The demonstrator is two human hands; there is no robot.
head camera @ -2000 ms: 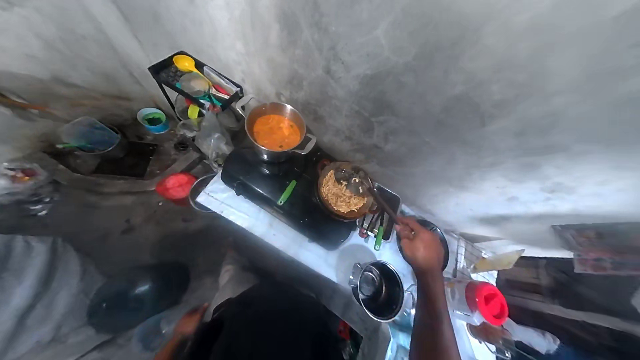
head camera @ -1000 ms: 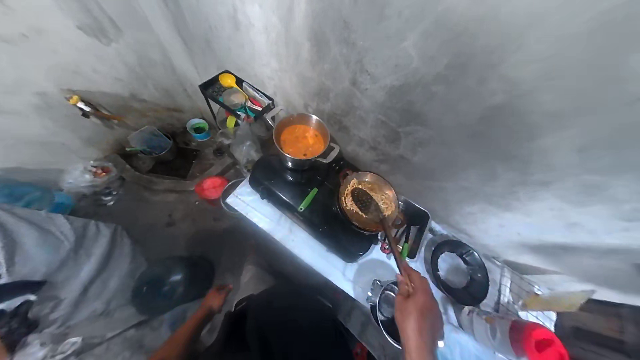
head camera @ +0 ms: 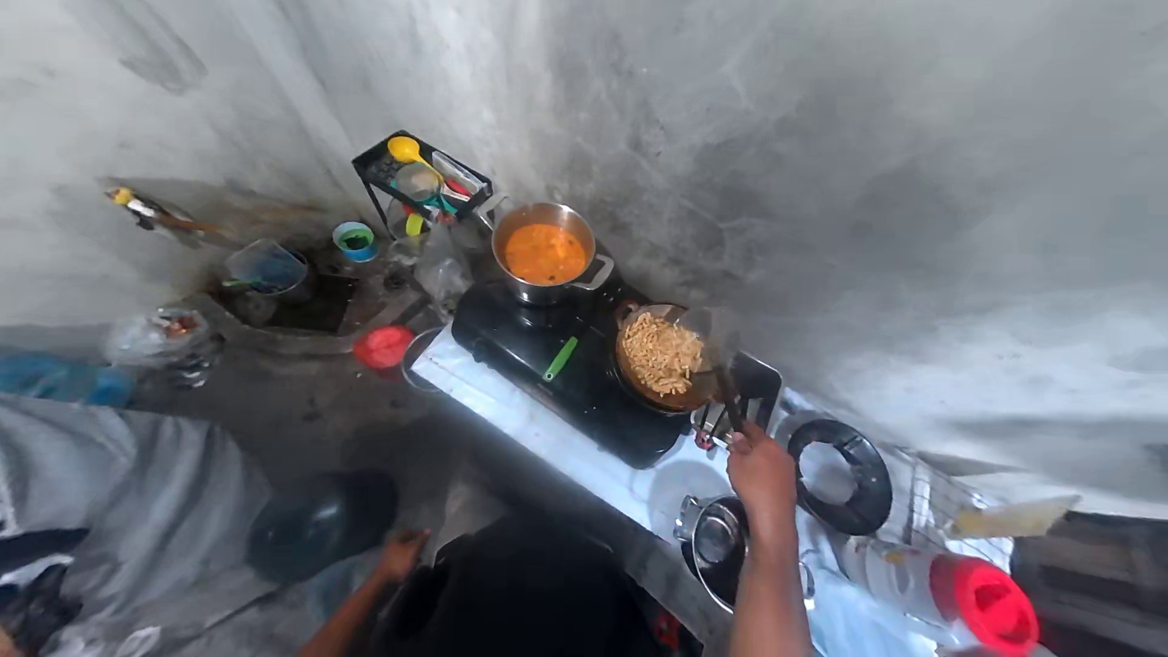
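Note:
My right hand (head camera: 762,467) grips the dark handle of a cooking utensil (head camera: 728,388), whose blurred head is at the right rim of a small pan (head camera: 630,376). Light brown pieces of food (head camera: 662,354) lie in that pan, on the right side of a black stove (head camera: 547,365). At the stove's back left stands a steel pot (head camera: 534,294) with orange soup or sauce (head camera: 546,254). A green-handled utensil (head camera: 560,359) lies on the stove top. Low beside my body hangs my left hand (head camera: 403,555), touching nothing visible; its fingers are too small to read.
An open steel pot (head camera: 721,547) and a black ring (head camera: 839,476) sit on the counter (head camera: 547,447), near a red-lidded jar (head camera: 995,607). Behind the stove's left end is a black rack (head camera: 374,164) with utensils. A red bowl (head camera: 383,347) and a blue cup (head camera: 354,242) are further left.
The utensil's head has moved from over the food to the pan's right side, and more of the food shows. The view has shifted.

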